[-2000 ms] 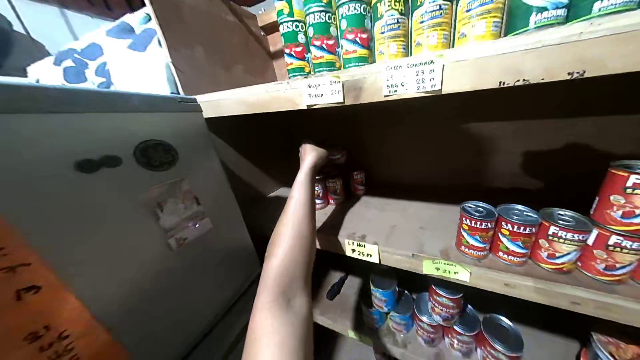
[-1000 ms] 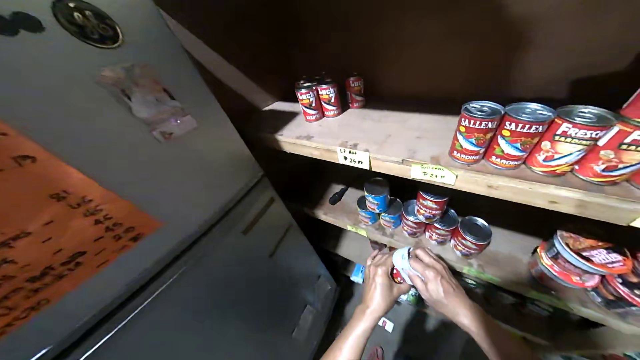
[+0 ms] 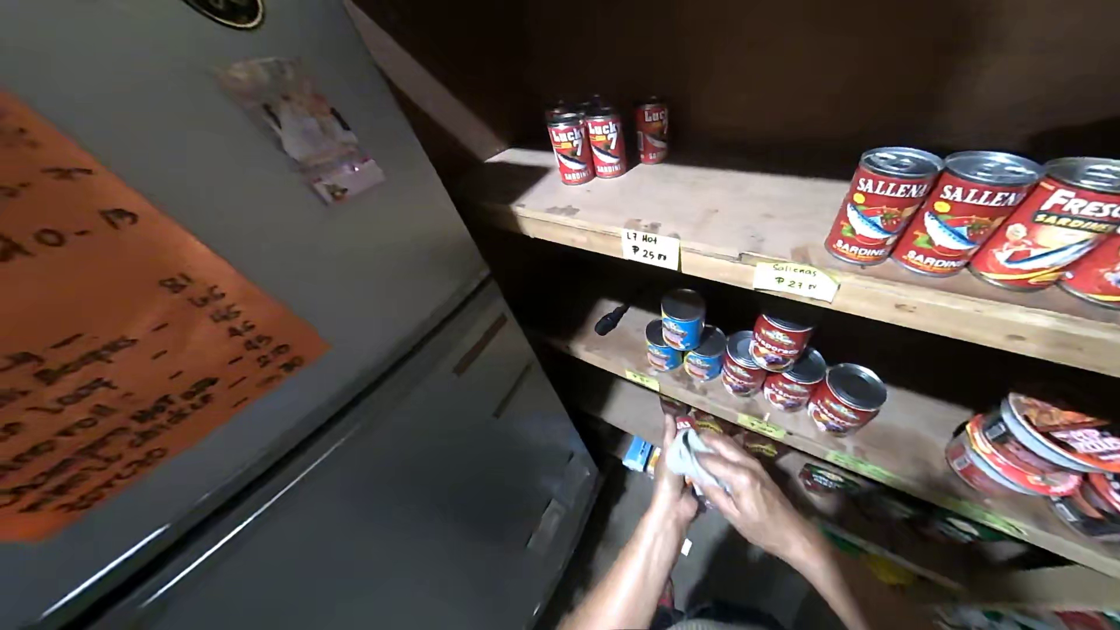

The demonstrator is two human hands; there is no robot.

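Below the front edge of the lower shelf, my left hand (image 3: 672,477) grips a small red can (image 3: 683,423), of which only the top part shows. My right hand (image 3: 744,486) presses a pale cloth (image 3: 694,457) against the side of that can. Several red sardine cans (image 3: 573,150) stand at the left end of the upper shelf. Larger sardine cans (image 3: 879,208) form a row at its right. On the shelf below are blue cans (image 3: 682,320) and red cans (image 3: 846,400), some stacked.
A grey refrigerator (image 3: 394,464) with an orange handwritten sheet (image 3: 157,350) fills the left side. The wooden edge of the upper shelf (image 3: 927,306) carries paper tags. A dark object (image 3: 611,320) lies left of the blue cans. Instant noodle bowls (image 3: 1015,455) are piled at the right.
Two seconds ago one hand reached to the small cans on the upper shelf. A second ago both hands were together below the shelves, as now. The view has tilted down.
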